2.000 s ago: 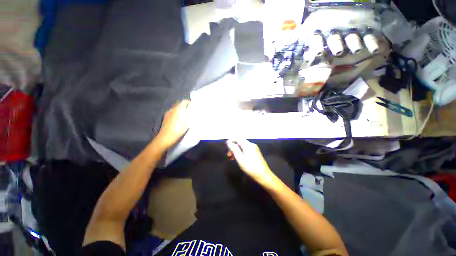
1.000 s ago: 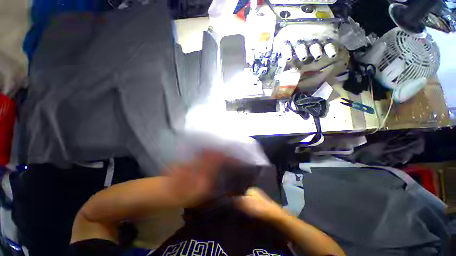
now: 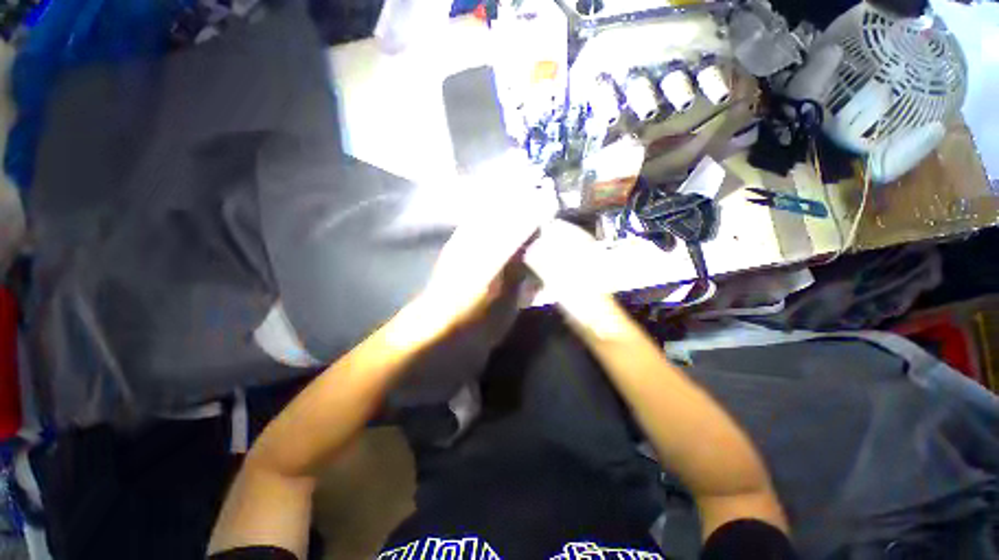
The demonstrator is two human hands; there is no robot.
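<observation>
A large dark grey garment panel (image 3: 351,257) spreads from the left of the machine to under my hands, with part hanging towards my lap. The overlock machine (image 3: 613,66) stands beyond my hands, with white knobs on its front. My left hand (image 3: 482,257) and my right hand (image 3: 564,257) are close together at the cloth edge by the needle area. Both look to be on the cloth, but strong glare hides the fingers, the presser foot and the exact grip.
Teal-green snips (image 3: 787,202) and a black cord bundle (image 3: 674,219) lie right of the machine. A small white fan (image 3: 887,82) stands at the right. A dark grey stack (image 3: 811,438) lies lower right. Blue cloth (image 3: 66,55) is at the upper left.
Both hands have moved up and forward from near the lap to the needle area. The grey panel now reaches across to them. The view has shifted slightly.
</observation>
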